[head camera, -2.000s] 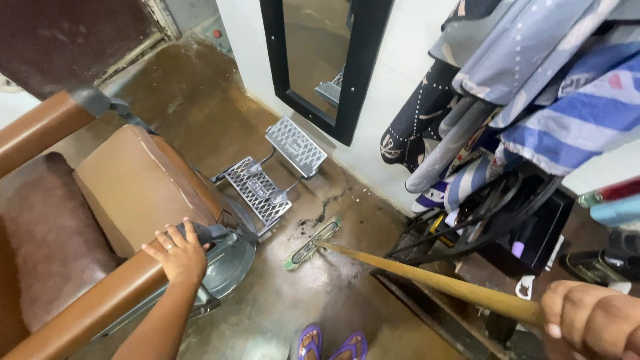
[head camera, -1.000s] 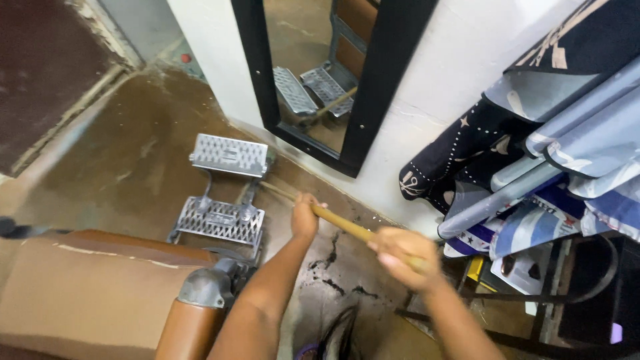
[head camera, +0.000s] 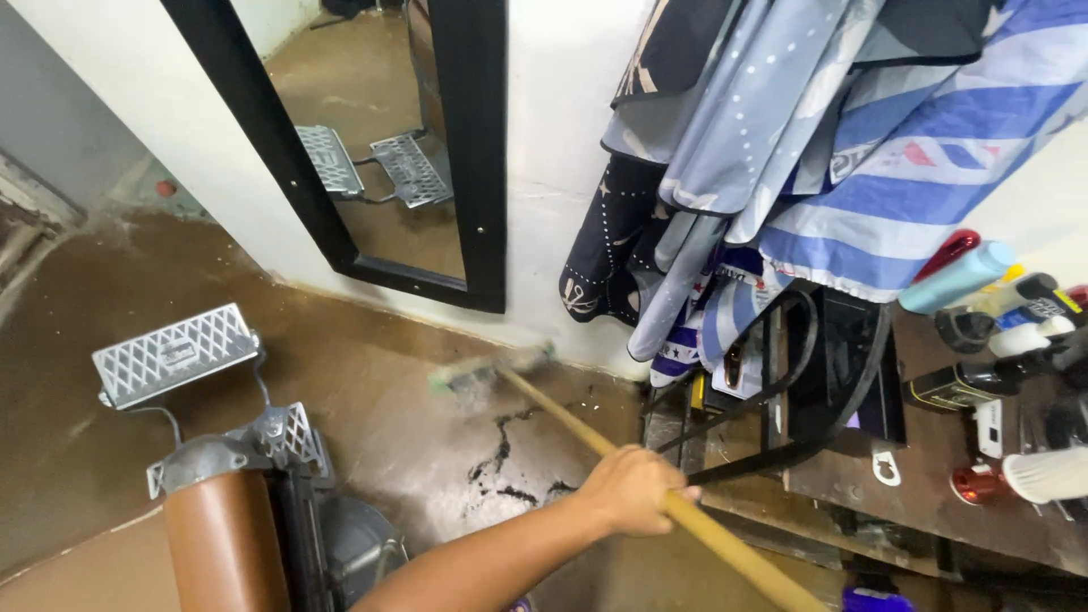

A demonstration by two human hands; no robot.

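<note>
My left hand [head camera: 637, 493] is closed around the yellowish wooden handle [head camera: 735, 548] of a floor broom, whose shaft slants from the lower right up to the left. The broom's head [head camera: 493, 370], blurred and green at its ends, rests on the brown floor close to the foot of the white wall. Between the head and my hand, dark debris [head camera: 501, 446] lies in uneven streaks and small clumps. My right hand is out of view, as is the handle's far end.
A barber chair's brown armrest [head camera: 225, 540] and metal footrest [head camera: 178, 353] stand at the left. A black-framed mirror [head camera: 484, 212] is on the wall. Barber capes [head camera: 722, 136] hang at the right, above a dark wooden table [head camera: 926, 501] with bottles and a curved black metal bar [head camera: 765, 459].
My left hand, on the chair's armrest two seconds ago, now grips the broom handle. My right hand, on the handle in both earlier frames, has left the view.
</note>
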